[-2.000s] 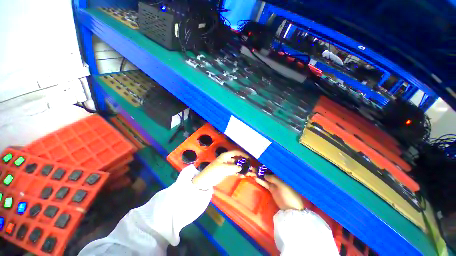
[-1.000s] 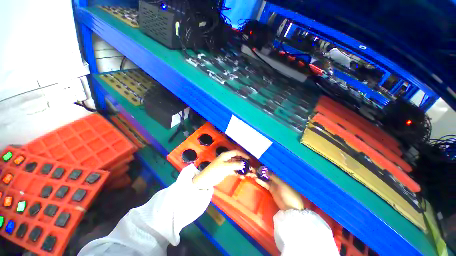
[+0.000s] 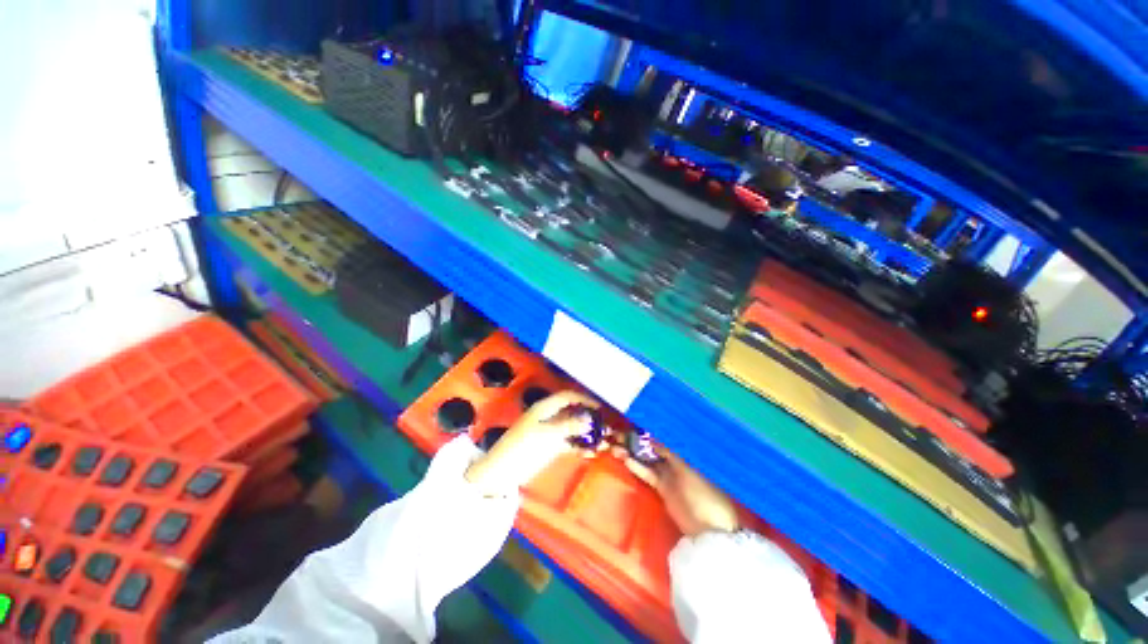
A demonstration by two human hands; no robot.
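My left hand (image 3: 535, 443) holds a round watch body (image 3: 588, 429) between its fingers, its dark face showing some pale purple light. My right hand (image 3: 674, 484) holds a second round watch body (image 3: 643, 445) close beside it, also partly lit. Both hands are over an orange compartment tray (image 3: 460, 381) on the lower shelf. Round black watch bodies (image 3: 456, 415) sit in pockets at its left end. The pockets just below my hands are bare. The fingertips are small and partly blurred.
The blue shelf beam with a white label (image 3: 597, 361) runs just above my hands. A yellow-brown board with orange trays (image 3: 869, 377) lies on the upper shelf. A black power supply box (image 3: 375, 96) stands upper left. A tray of square watch bodies (image 3: 120, 535) and stacked empty trays (image 3: 189, 390) are at left.
The view has shifted, so the shelves and trays sit a little further left and mostly lower. Both hands still hold their watch bodies. Screen colours in the left tray have changed.
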